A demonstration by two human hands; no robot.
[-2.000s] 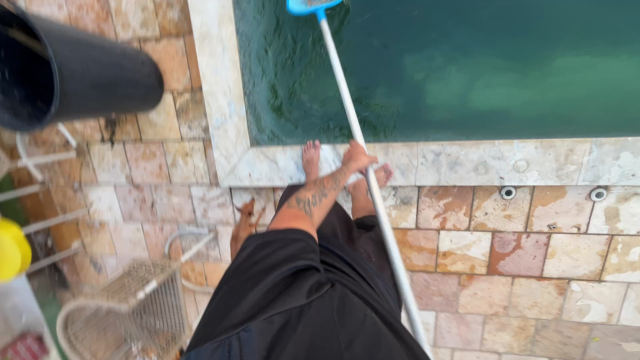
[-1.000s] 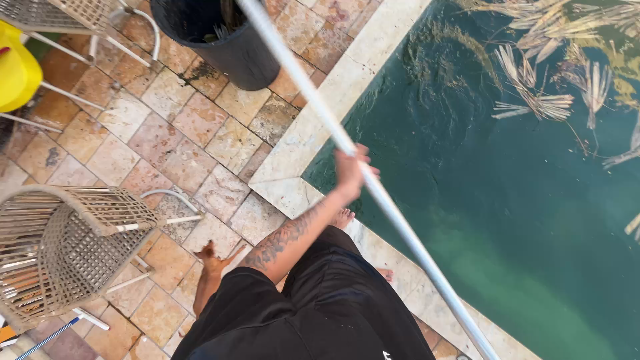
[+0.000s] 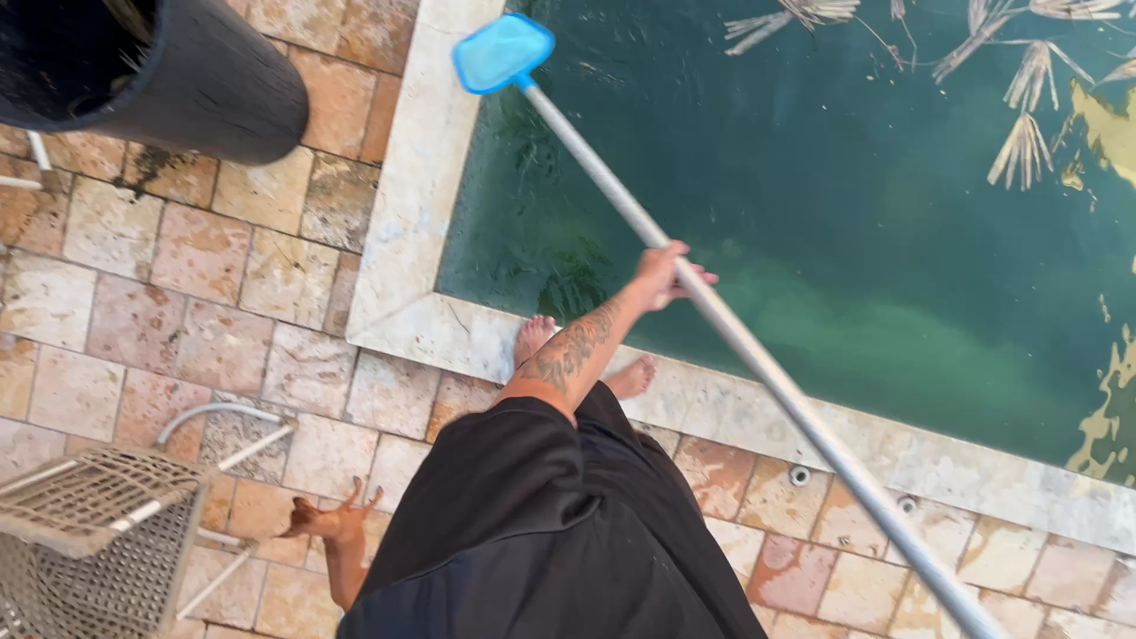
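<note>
My left hand [image 3: 667, 275], at the end of a tattooed forearm, grips the middle of a long metal pole [image 3: 781, 382]. The pole runs diagonally from the lower right to a blue pool skimmer net [image 3: 504, 53] at the upper left. That net appears over the pale stone coping and the edge of the green pool water [image 3: 754, 177]; whether it touches either cannot be told. Nothing shows in its mesh. Dry palm fronds [image 3: 1025, 151] float at the upper right. My right hand is out of view.
My bare feet [image 3: 630, 377] stand on the pool coping [image 3: 408, 186]. A large black bin [image 3: 213, 89] with plant debris inside is at the upper left. A woven chair [image 3: 98, 532] stands lower left, and a small brown dog [image 3: 342, 541] is close on my left, partly hidden by black clothing.
One second ago the pole crossed above the bin with its net out of view; now the net is near the pool's corner. My left hand keeps hold of the pole. The view has shifted.
</note>
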